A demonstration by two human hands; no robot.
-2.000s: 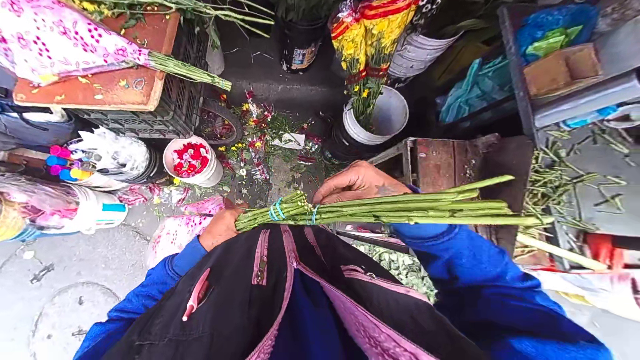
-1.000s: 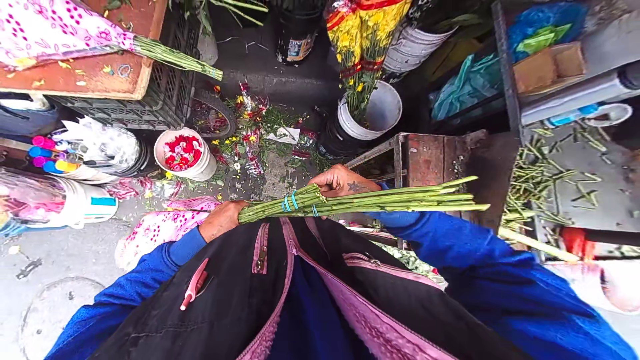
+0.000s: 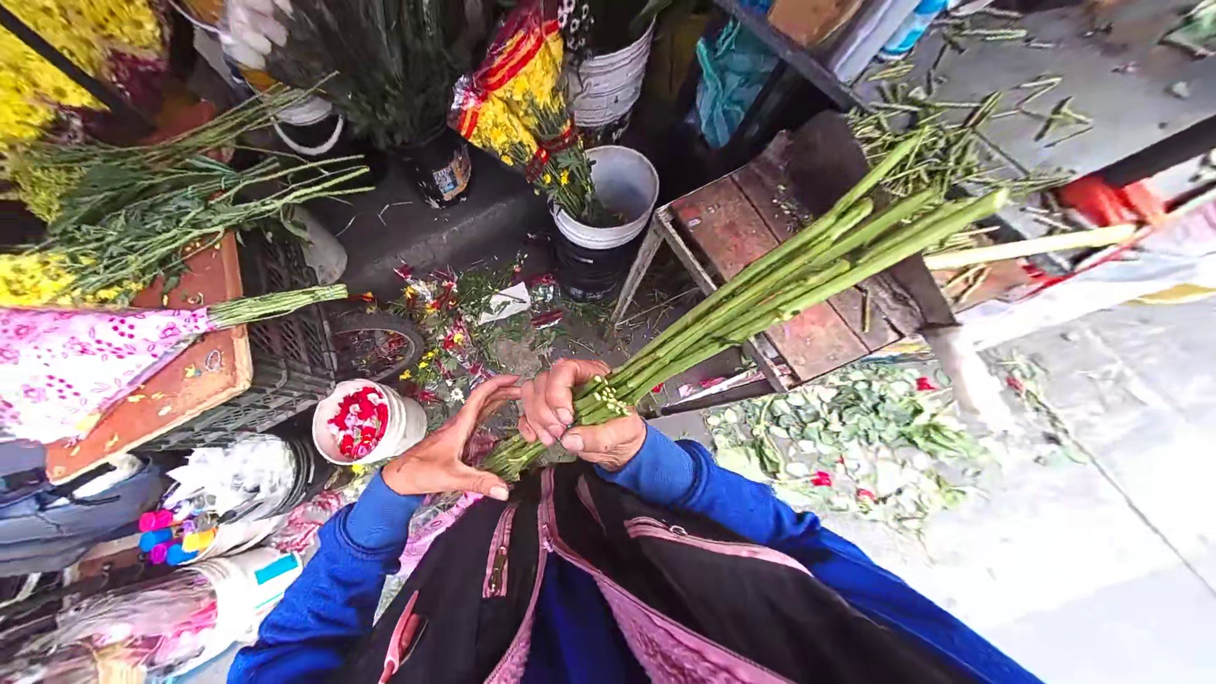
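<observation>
A bundle of green flower stems (image 3: 760, 290) slants up to the right in front of my body. My right hand (image 3: 584, 413) is closed around it near its lower left end. Just left of that, my left hand (image 3: 456, 446) has its thumb and fingers spread around the bundle's lower end, and whether it touches the stems is unclear. Small pale buds or cut tips (image 3: 608, 394) show on top of the bundle beside my right fingers. Beneath my hands, the lower part of the bundle is partly hidden.
A wooden stand (image 3: 750, 247) is beneath the stems, and a white bucket (image 3: 622, 190) with yellow flowers stands ahead. To the left are a bucket of red petals (image 3: 380, 423) and a wrapped bouquet (image 3: 104, 366) on an orange board (image 3: 204, 370). Leaf litter (image 3: 836, 437) covers ground at right.
The bundle has gone from nearly level to slanting up to the right. My left hand, earlier closed on its left end, has loosened and its fingers are spread. The view has turned noticeably.
</observation>
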